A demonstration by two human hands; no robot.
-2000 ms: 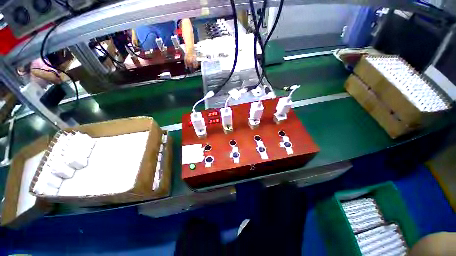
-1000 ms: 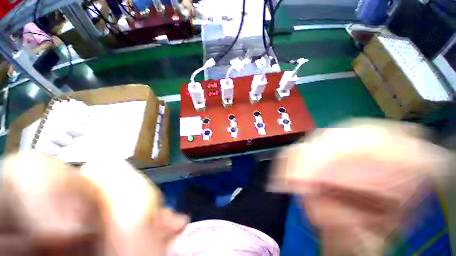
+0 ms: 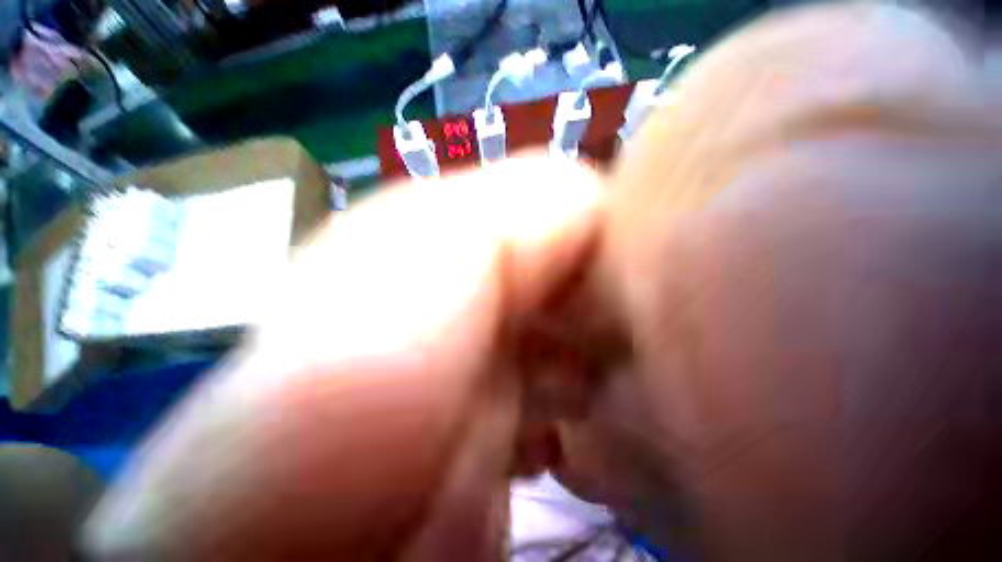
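Note:
My left hand [image 3: 363, 384] and my right hand [image 3: 813, 285] are very close to the camera, large and blurred. They come together at the middle of the view. Whether the fingers hold anything cannot be told. Behind them, the red-brown test fixture [image 3: 532, 116] shows only its back strip, with red digits at its left. White power adapters [image 3: 490, 135] stand upright in it, with short white cable ends plugged into their tops. The fixture's front is hidden by my hands.
A brown carton [image 3: 236, 160] with white lining and white adapters [image 3: 137, 247] is at the left. A greyish clear plastic tray [image 3: 538, 42] lies behind the fixture on the green bench [image 3: 253, 104]. Black cables hang there. A pale patterned cloth shows at the bottom middle.
My hands have moved inward and closer to the camera, now covering the fixture's front and the right side. The fixture and carton sit higher in the view.

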